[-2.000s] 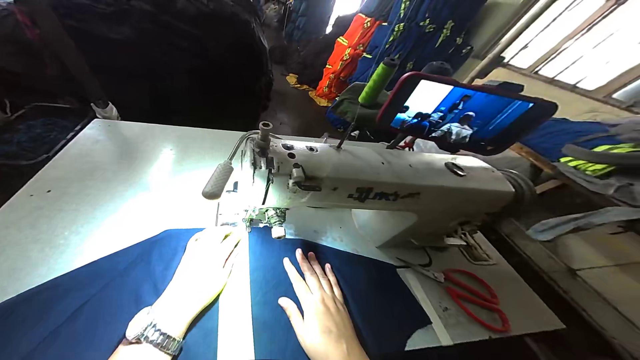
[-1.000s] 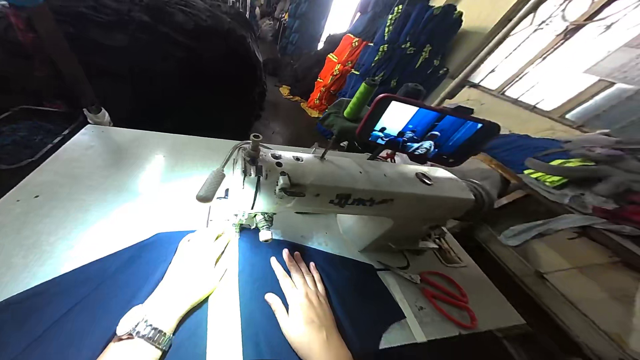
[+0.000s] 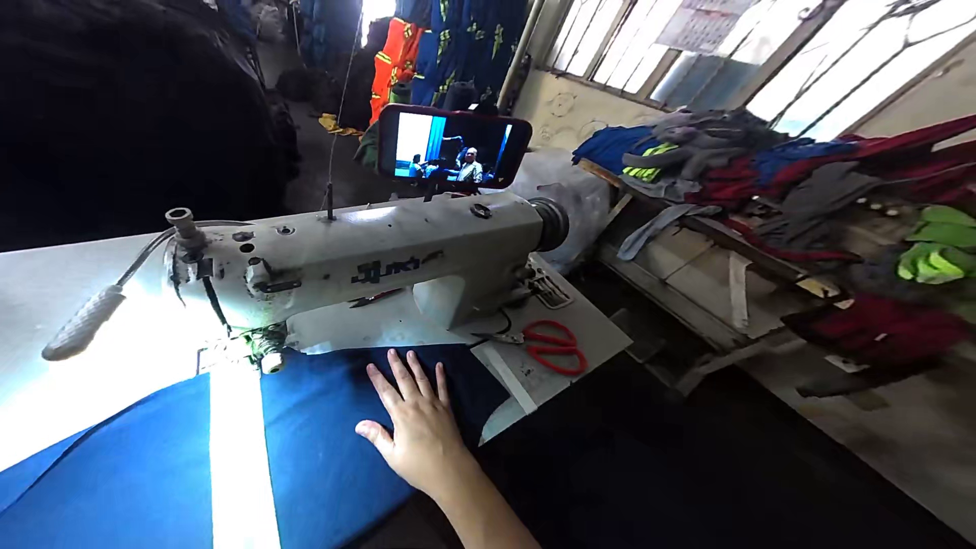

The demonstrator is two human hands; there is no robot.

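Note:
My right hand (image 3: 419, 435) lies flat with its fingers spread on dark blue cloth (image 3: 328, 442), to the right of a pale strip (image 3: 240, 457). The strip runs over the cloth to the needle area (image 3: 240, 351) of a white industrial sewing machine (image 3: 366, 255), where a bright light shines. My left hand is out of view. Red-handled scissors (image 3: 553, 347) rest on the machine table (image 3: 602, 328), right of the machine's base. A lamp with a flexible neck (image 3: 84, 324) hangs at the machine's left end.
A phone (image 3: 455, 149) showing a video stands behind the machine. Heaped cloth pieces (image 3: 808, 175) lie on a wooden bench (image 3: 686, 267) at the right, below barred windows. A large dark bulk (image 3: 137, 114) stands at the back left. Orange and blue garments (image 3: 394, 65) hang behind.
My left hand lay on the cloth beside the strip in both earlier frames and is now out of view. My right hand stays flat on the cloth. The view has turned to the right.

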